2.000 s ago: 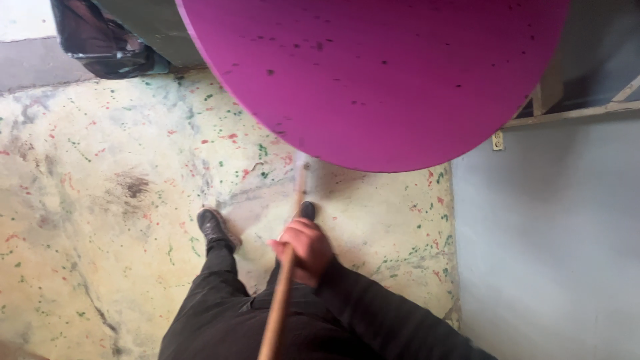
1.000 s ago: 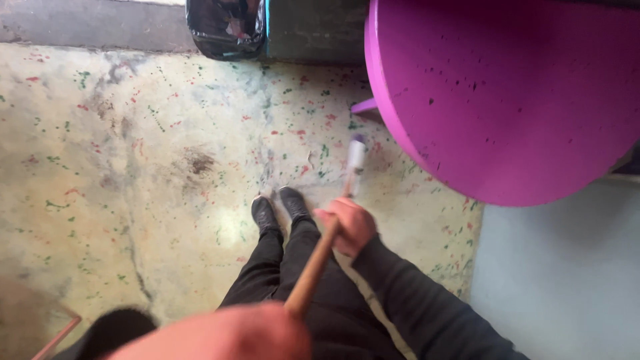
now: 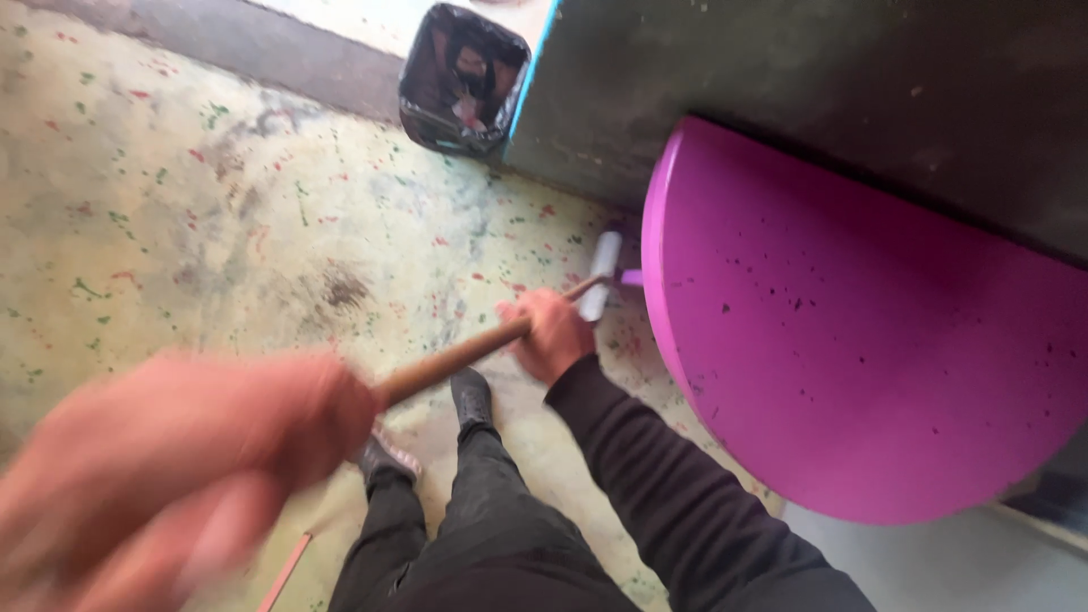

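Note:
A long wooden handle (image 3: 455, 357) slants across the view, with a pale, narrow floor-tool head (image 3: 603, 263) at its far end, close to the floor. Blur hides whether that is a broom, mop or squeegee. Large and blurred at the lower left, my left hand (image 3: 297, 416) is closed around the near end of the handle. My right hand (image 3: 548, 333), in a dark sleeve, grips it further down, near the head. Right of the head stands a purple table (image 3: 850, 340) with a rounded edge and dark specks; part of its purple leg (image 3: 631, 277) shows beside the head.
A bin with a black liner (image 3: 463, 85) stands at the top, beside a dark panel (image 3: 595, 110) that runs behind the table. The pale floor (image 3: 255, 229) has red and green flecks and a dark smudge. A thin pinkish stick (image 3: 285, 574) shows at the lower left.
The handle has swung from nearly upright in the view to a slant, its head now beside the table leg. My left hand has come into view. The view has shifted a lot.

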